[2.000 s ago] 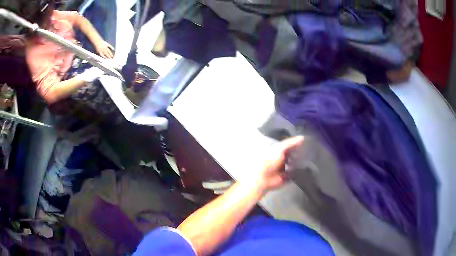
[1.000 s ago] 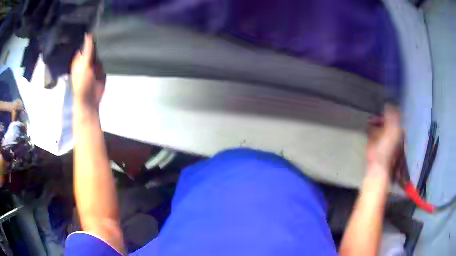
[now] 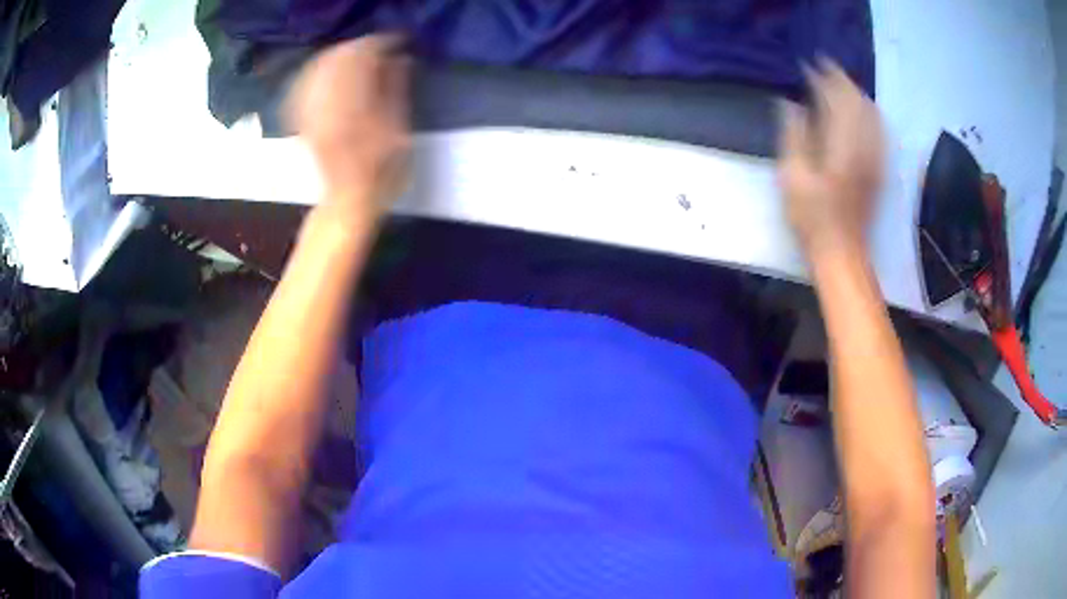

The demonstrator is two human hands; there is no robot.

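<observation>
A purple garment (image 3: 608,38) lies on the white table. Its straight grey hem (image 3: 585,108) runs along the edge nearest me. My left hand (image 3: 355,115), blurred, is on the left part of the hem. My right hand (image 3: 833,158), also blurred, is at the hem's right end. The fingers of both hands are at the cloth, but the blur hides how firmly they hold it. The iron (image 3: 957,222) rests on the table to the right of my right hand, its dark pointed soleplate showing, with a red-orange sleeve at its lower end.
The white table's (image 3: 690,208) front edge runs before my body. Dark cloth (image 3: 53,53) hangs at the far left beside a white folded piece (image 3: 88,176). Cloth heaps (image 3: 211,351) lie below left. A bin with scraps and a white roll-like item (image 3: 950,451) is below right.
The view has shifted right and down. The garment now lies with its hem across the table, and both hands are at it. The iron, earlier behind my right hand, now shows fully.
</observation>
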